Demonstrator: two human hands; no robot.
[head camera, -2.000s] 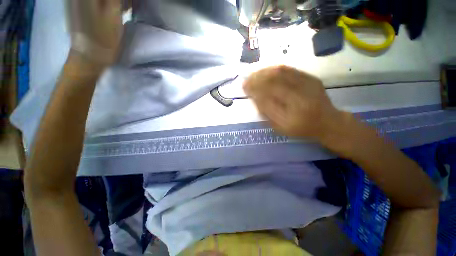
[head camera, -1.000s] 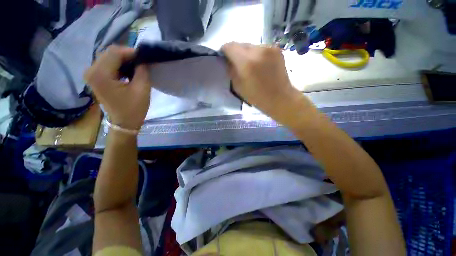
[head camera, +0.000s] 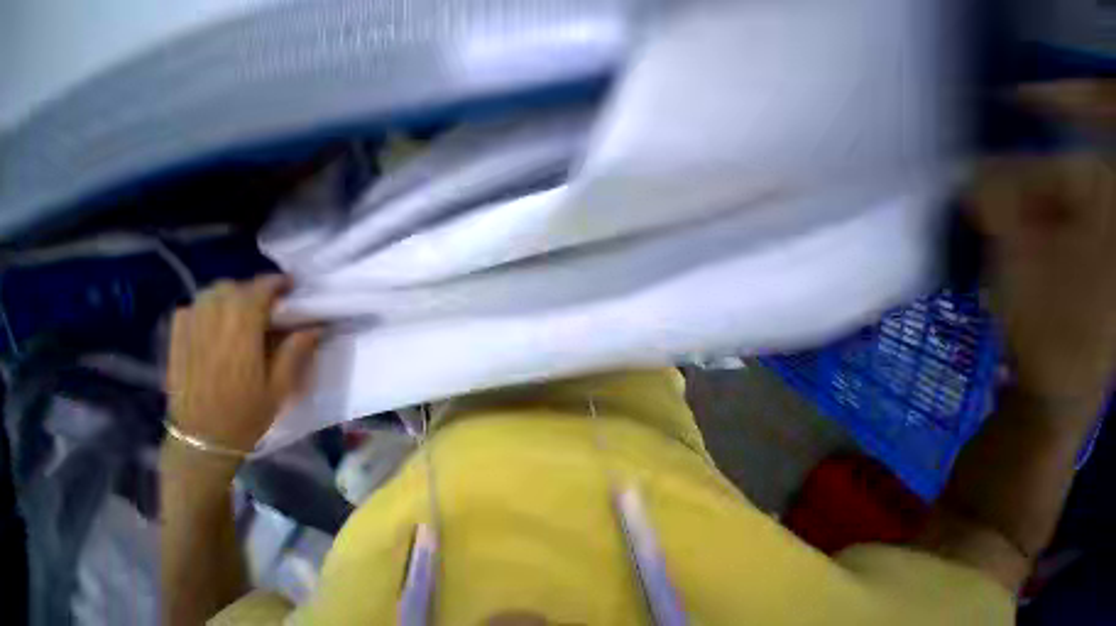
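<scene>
Grey-white cloth pieces (head camera: 636, 287) are stretched across the wearer's lap below the table edge, with folds and motion blur. My left hand (head camera: 239, 361) is at the left, its fingers and thumb closed on the left end of the cloth. My right hand (head camera: 1040, 220) is at the far right, badly blurred, beside a dark band (head camera: 964, 122) at the right edge of the cloth. Its fingers cannot be made out, so its hold on the cloth is unclear.
The table's front edge with its ruler strip (head camera: 331, 43) crosses the top left. A blue lattice crate (head camera: 912, 379) stands at the lower right, with a red thing (head camera: 851, 499) near it. Dark and light cloth (head camera: 86, 428) lies low at the left.
The view has tilted down to the lap. The hands have moved from above the table to below its edge and farther apart. My left hand now grips the lap cloth.
</scene>
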